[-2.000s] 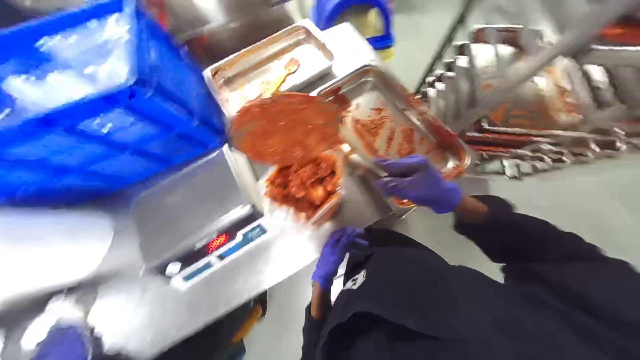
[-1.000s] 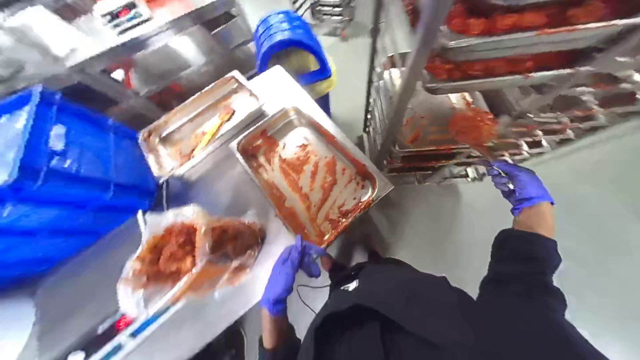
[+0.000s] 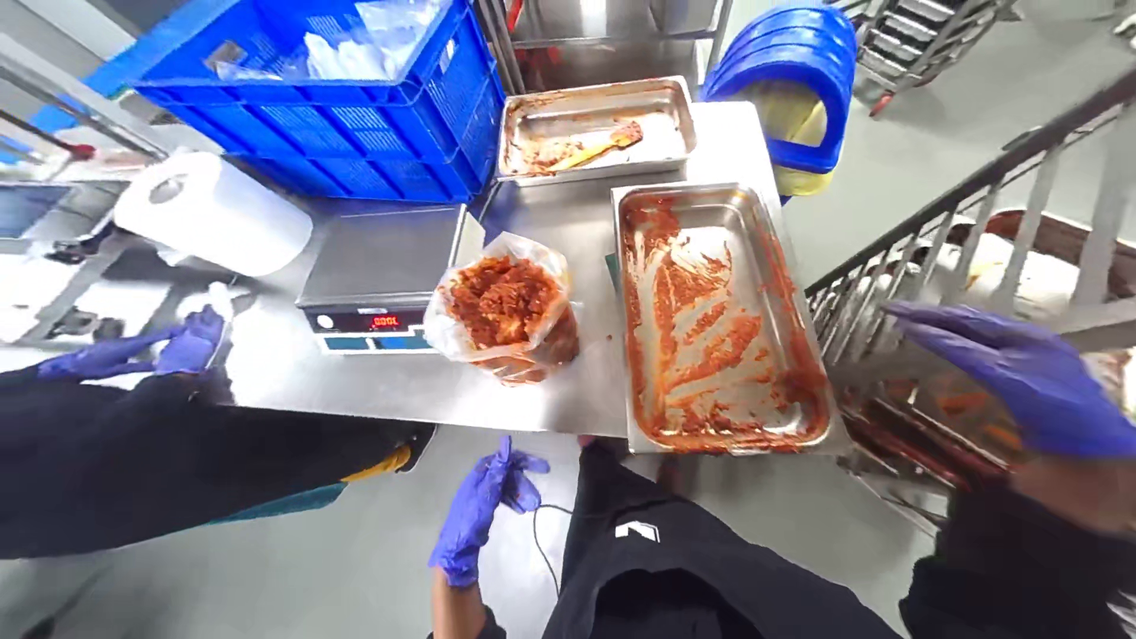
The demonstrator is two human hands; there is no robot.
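Observation:
My left hand (image 3: 488, 506), in a purple glove, hangs with fingers apart below the front edge of the steel table, holding nothing. My right hand (image 3: 1021, 377), also gloved and blurred, is raised at the right beside the metal rack; its fingers look extended, with nothing visible in them. Between the hands, a smeared steel tray (image 3: 706, 319) lies at the table's right front corner. Left of it stands an open clear plastic bag (image 3: 504, 306) full of red, sauce-coated food. A digital scale (image 3: 382, 257) with a lit display sits beside the bag.
A shallow steel pan (image 3: 599, 129) holds a yellow-handled utensil (image 3: 586, 157). A blue crate (image 3: 355, 133) holds plastic bags, with a white roll (image 3: 213, 213) nearby. Blue containers (image 3: 790, 80) stand behind. The rack (image 3: 967, 231) borders the right; a co-worker's gloved hands (image 3: 182, 346) are at the left.
The round, food-covered tool that my right hand held one second ago is no longer seen in it. My left hand has moved away from the tray's near edge. The view has turned.

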